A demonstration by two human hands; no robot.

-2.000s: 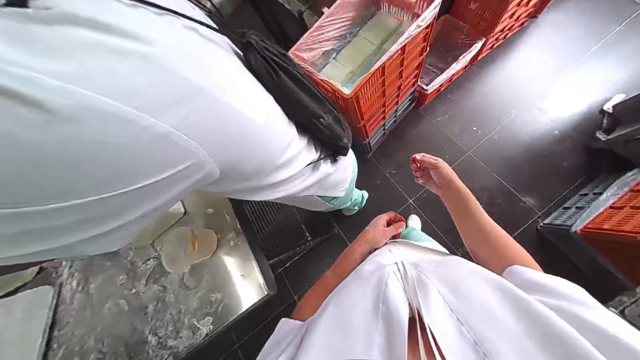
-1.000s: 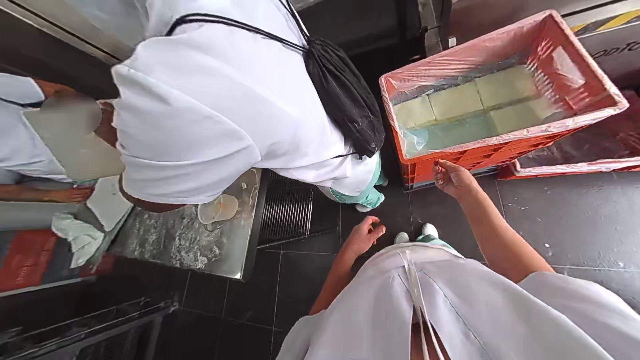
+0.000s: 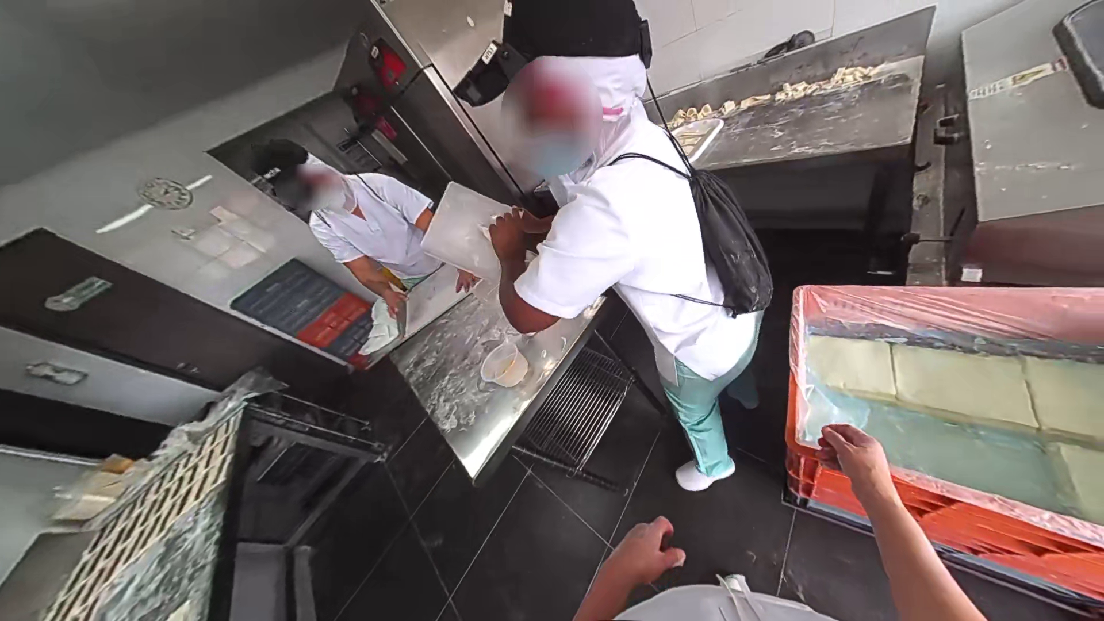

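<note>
My right hand (image 3: 856,455), fingers bent together, is at the near left corner of a red plastic crate (image 3: 975,509) lined with clear plastic film (image 3: 832,414). Whether the fingers grip the film cannot be told. Pale rectangular slabs (image 3: 957,384) lie along the far and right sides inside the crate, beside a bluish area of lining. My left hand (image 3: 647,552) hangs over the dark tiled floor, fingers loosely curled, touching nothing that I can see.
A co-worker (image 3: 621,233) with a black drawstring bag holds a translucent sheet or tray (image 3: 466,231) over a floury steel table (image 3: 457,388) bearing a plastic tub (image 3: 504,365). Another person (image 3: 371,220) stands beyond. At the left is a rack (image 3: 155,517); dough pieces lie on a back counter (image 3: 811,121).
The view has swung up and left. The red crate is now close by at the right, with my right hand at its corner. The nearer co-worker stands more upright, holding the sheet or tray.
</note>
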